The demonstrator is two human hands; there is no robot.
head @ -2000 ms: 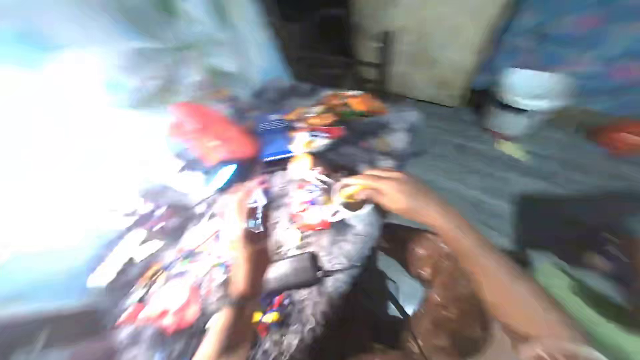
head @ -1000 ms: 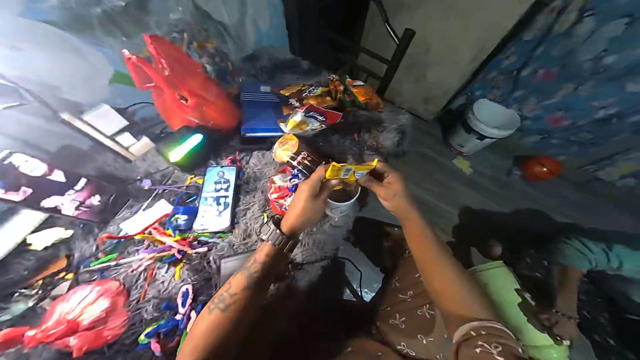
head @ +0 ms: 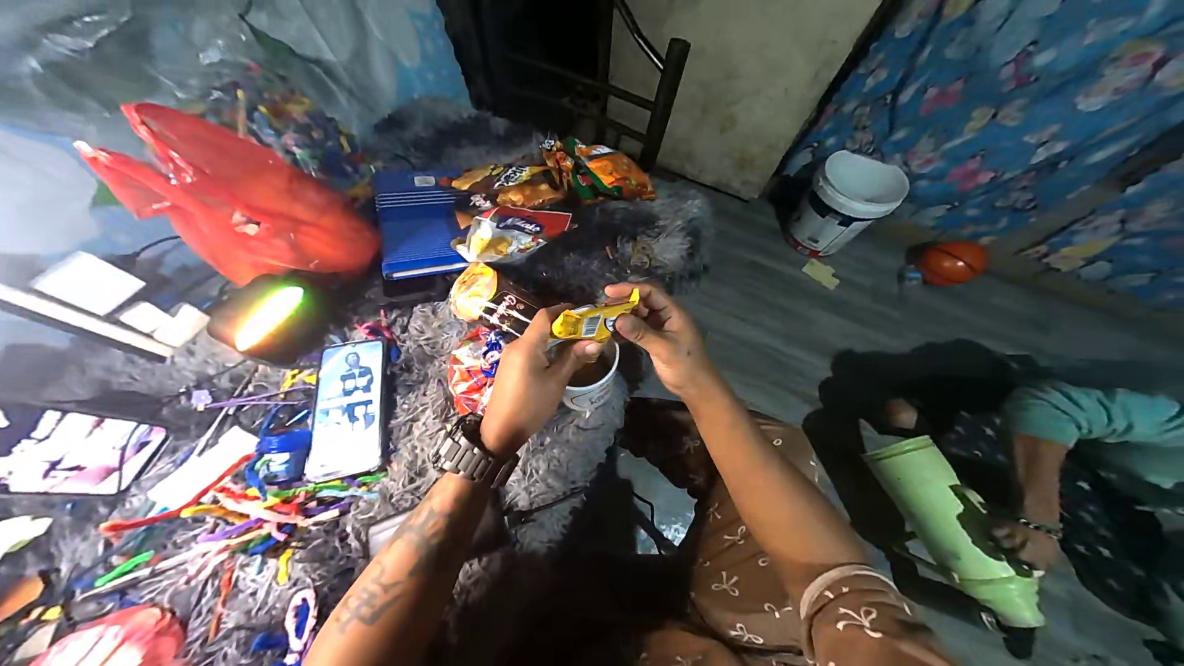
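A small yellow snack packet [head: 592, 322] is held between both my hands above a white cup [head: 594, 387] with dark contents. My left hand [head: 534, 379] pinches the packet's left end, and my right hand [head: 664, 340] grips its right end with thumb and fingers. Just behind my left hand lies a brown and yellow snack pack [head: 490, 298]. A red wrapped packet [head: 472, 370] is left of the cup, partly hidden by my left hand. A smartphone [head: 349, 407] with a lit screen rests on the grey furry cover further left.
Pipe cleaners [head: 231, 509], a red plastic bag [head: 245, 208], blue notebooks [head: 416, 227] and snack bags [head: 601, 174] lie on the furry cover. On the floor stands a white bucket [head: 849, 199]. At right, another person's hand [head: 1027, 544] touches a green plastic chair [head: 953, 509].
My right hand was at the cup in the blurred earliest frame; one second ago both hands held the yellow packet, as they do now. My left hand has left the area near the phone.
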